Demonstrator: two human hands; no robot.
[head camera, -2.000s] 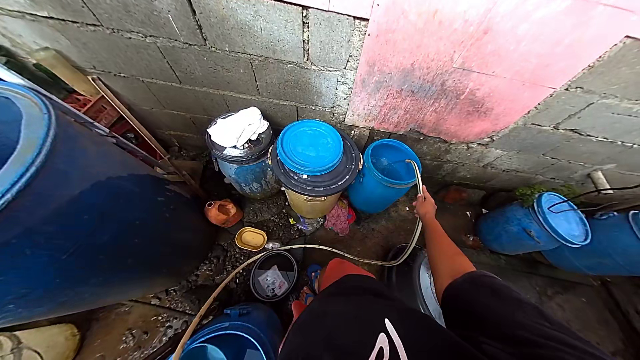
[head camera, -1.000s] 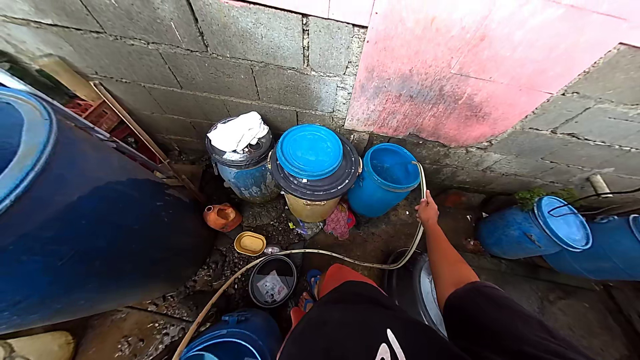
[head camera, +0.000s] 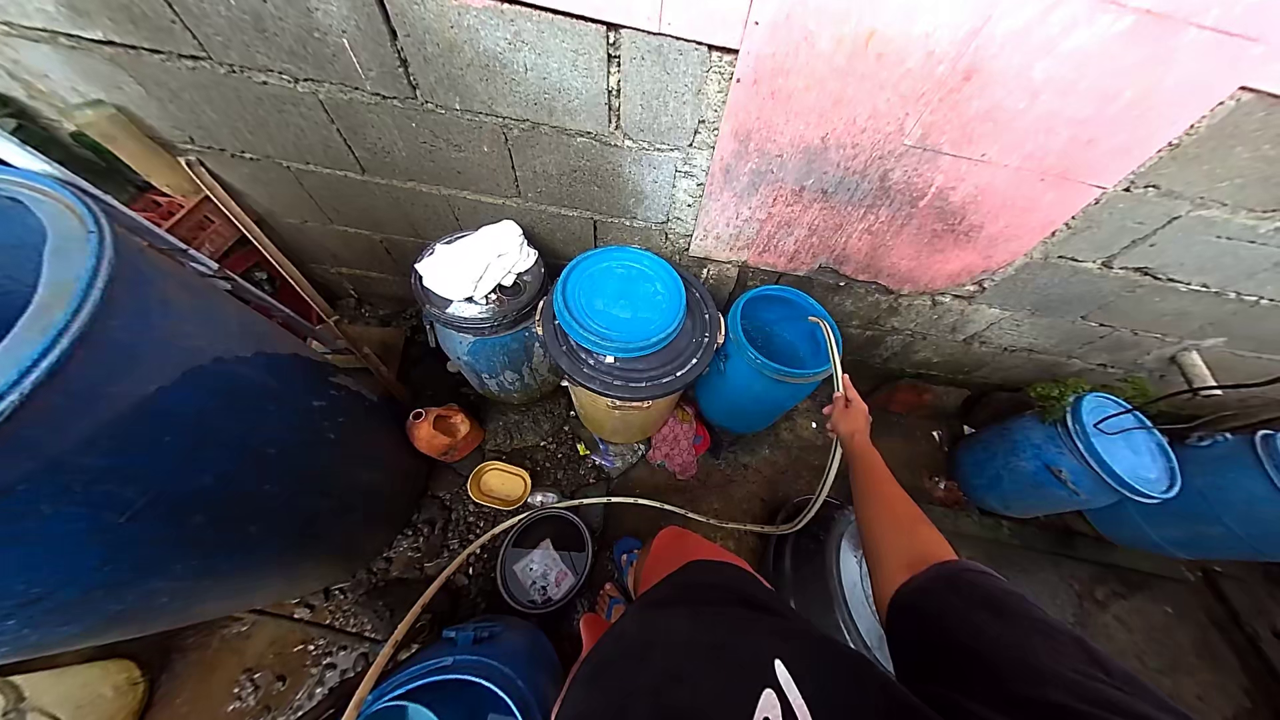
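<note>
My right hand (head camera: 848, 410) is closed around a pale hose (head camera: 716, 521) beside the right rim of an uncovered blue plastic drum (head camera: 757, 396). The hose's end bends over that rim into the drum's mouth; whether water flows from it cannot be told. From my hand the hose loops down, crosses in front of my legs and runs off at the lower left. Left of the drum stands a beige container (head camera: 622, 415) with a black lid and a round blue lid (head camera: 620, 301) on top. My left hand is out of view.
A blue drum (head camera: 497, 364) bears white cloth (head camera: 478, 262). A huge dark blue tank (head camera: 210, 480) fills the left. Near my feet are a black bucket (head camera: 507, 578), a yellow basin (head camera: 499, 485) and a broken clay pot (head camera: 444, 433). Blue barrels (head camera: 1035, 465) lie at right, along the block wall (head camera: 420, 150).
Two seconds ago the hose's end reached over the drum's mouth; one second ago it was nearer the right rim. Now it bends into the mouth again. My right hand has kept hold of the hose.
</note>
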